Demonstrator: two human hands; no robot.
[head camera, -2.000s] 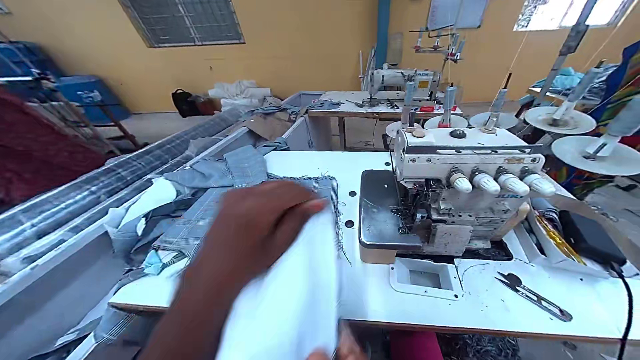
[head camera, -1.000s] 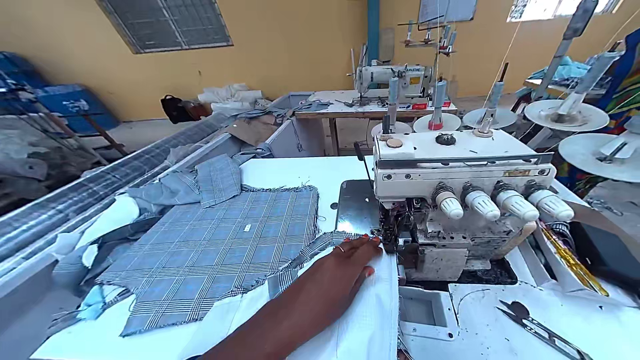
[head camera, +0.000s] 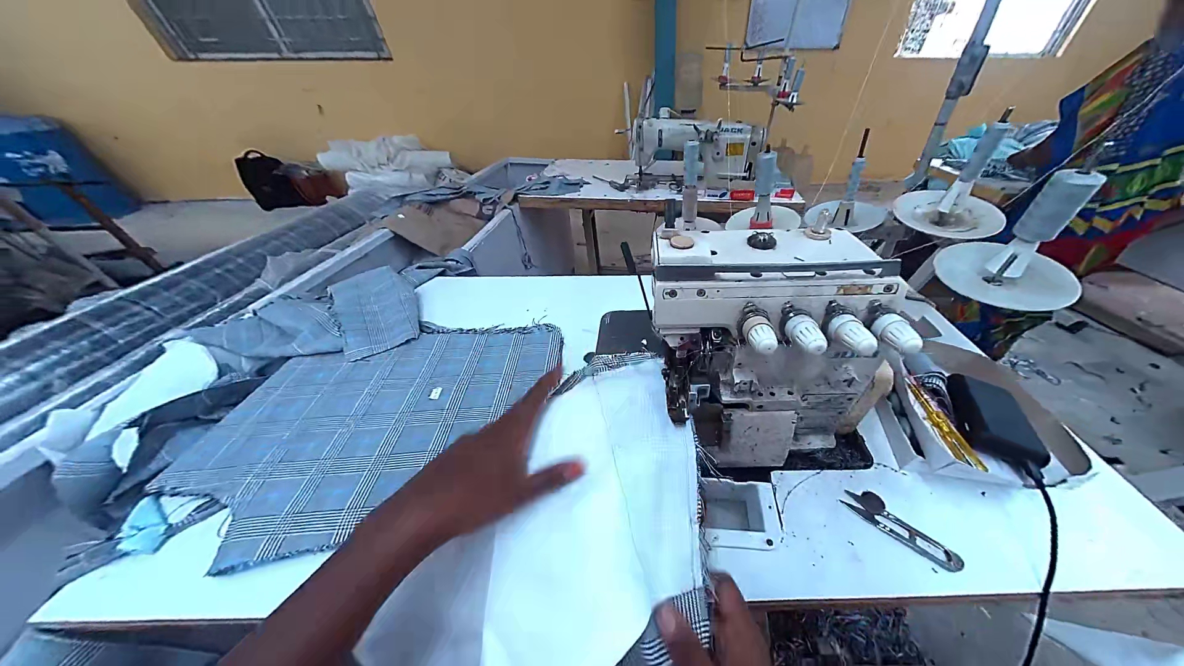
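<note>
My left hand (head camera: 495, 472) lies over the left part of a white fabric piece (head camera: 592, 518), its fingers spread and blurred. Low in the view, my right hand (head camera: 708, 629) pinches that piece's right edge, where checked cloth shows. The piece's upper end reaches the needle area of a white overlock sewing machine (head camera: 777, 287), and its right edge is frayed. Left of my left hand, a blue-grey checked fabric panel (head camera: 370, 416) is spread on the white table (head camera: 527, 296), bearing a small white tag.
Thread snips (head camera: 902, 532) lie right of the machine's plate, beside a tray holding a black device (head camera: 999, 421) with a cord. Thread cones on stands (head camera: 1059, 203) are behind at right. A person in patterned clothing (head camera: 1124, 157) is at the far right. Fabric scraps (head camera: 176, 407) heap at left.
My left hand has moved back from beside the needle area, left and towards me. My right hand, out of sight one second ago, now shows at the lower edge. The white piece now covers more of the table.
</note>
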